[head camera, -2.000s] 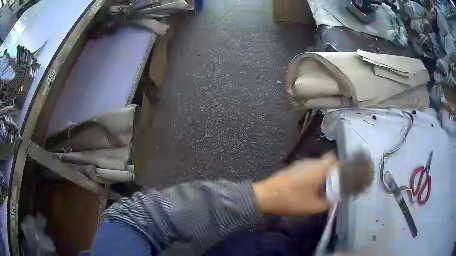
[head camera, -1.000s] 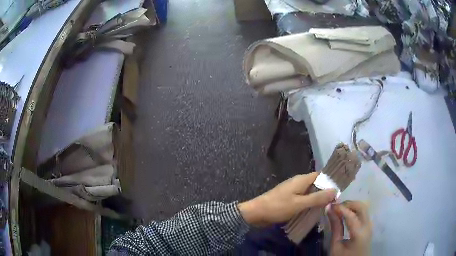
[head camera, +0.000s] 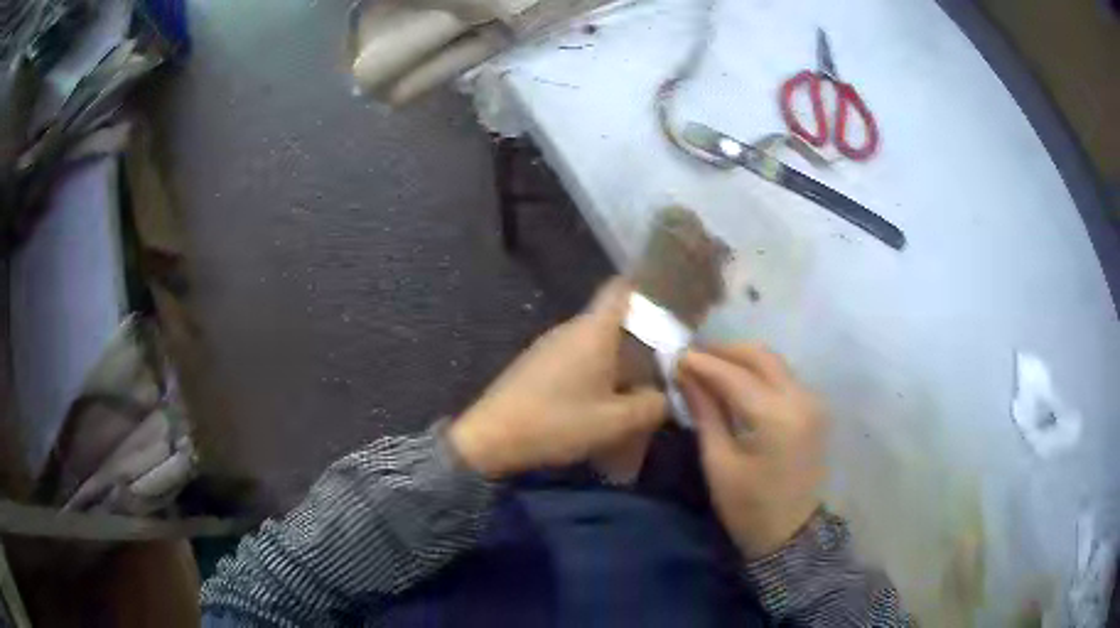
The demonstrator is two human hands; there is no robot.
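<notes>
A brown tab bundle (head camera: 690, 260) is held upright and tilted over the front edge of the white table, a little blurred. A white tie strip (head camera: 655, 324) lies around its middle. My left hand (head camera: 559, 399) is closed around the bundle below the band. My right hand (head camera: 759, 442) pinches the loose end of the tie strip between thumb and fingers, close beside the bundle. The bundle's lower end is mostly hidden behind my left hand.
On the white table (head camera: 909, 319) lie red-handled scissors (head camera: 832, 113), a dark pressing template (head camera: 823, 196) with a curled tie around its pale end, and a white scrap (head camera: 1044, 405). A beige panel bundle (head camera: 430, 49) is at the top. Grey fabric (head camera: 129, 417) lies at left.
The view has swung right and down toward the table. The right hand, barely in view at first, has come to the bundle and still pinches the white strip.
</notes>
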